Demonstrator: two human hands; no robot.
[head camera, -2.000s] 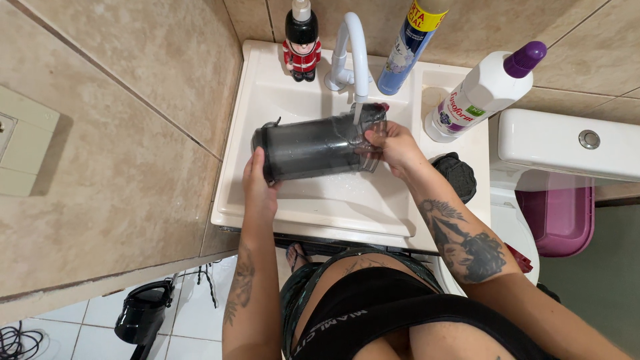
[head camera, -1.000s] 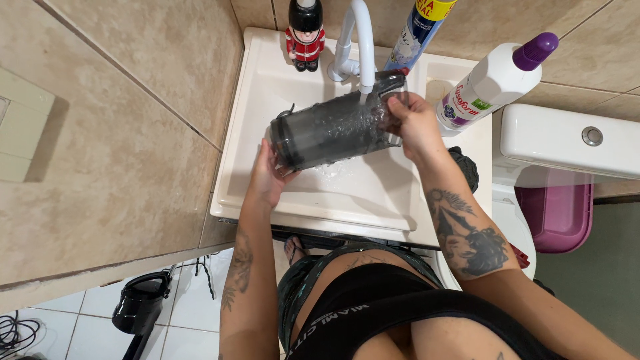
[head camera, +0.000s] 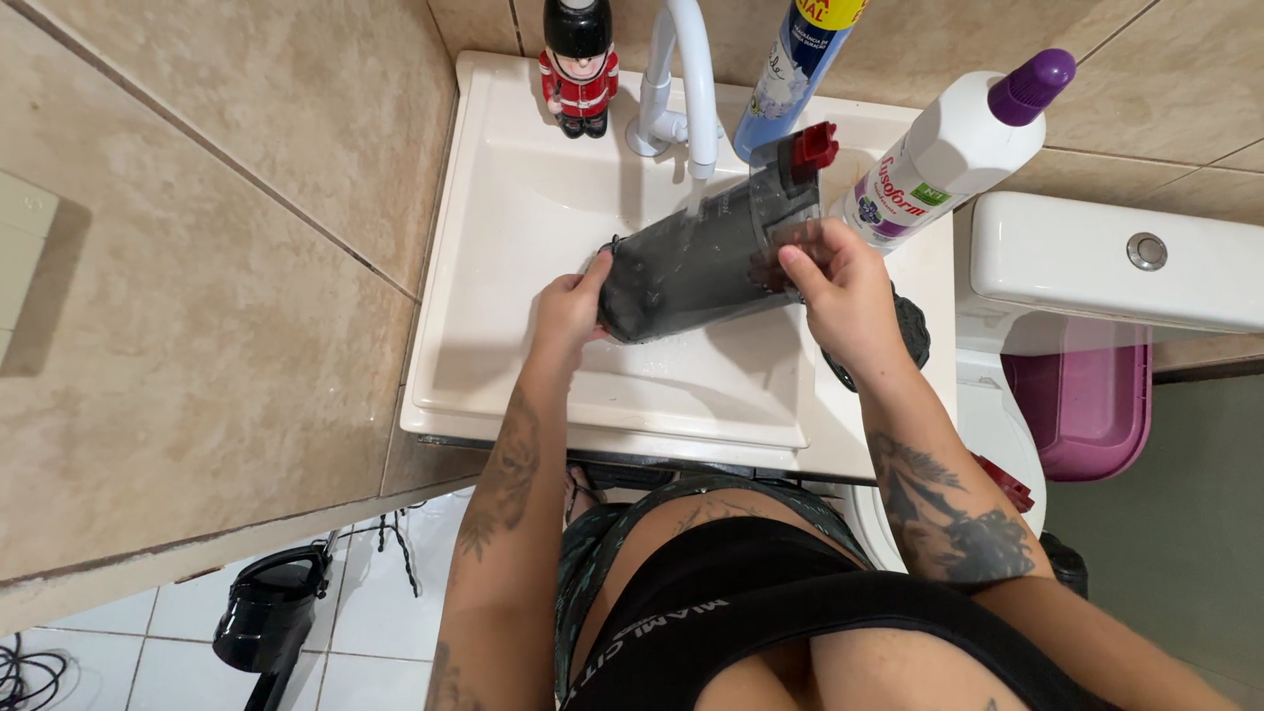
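Note:
Over the white sink basin (head camera: 504, 227) I hold a smoky transparent plastic vacuum cleaner dust canister (head camera: 691, 262), tilted with its right end higher. My left hand (head camera: 573, 306) grips its dark closed-looking lower end. My right hand (head camera: 839, 281) pinches the rim at the other end, below a red latch piece (head camera: 815, 146). A thin stream of water from the white faucet (head camera: 699, 99) falls on the canister's wall. A dark round part (head camera: 908, 331) lies on the counter, partly hidden behind my right hand.
A soldier-shaped dispenser (head camera: 580, 79), a blue aerosol can (head camera: 790, 79) and a white bottle with a purple cap (head camera: 948, 148) stand around the faucet. To the right are a toilet tank (head camera: 1116, 257) and a purple bin (head camera: 1096, 395). A black vacuum part (head camera: 262, 612) is on the floor.
The canister has tilted further, its right end swinging up and away from me, and its red latch now shows fully. Both hands have stayed on it.

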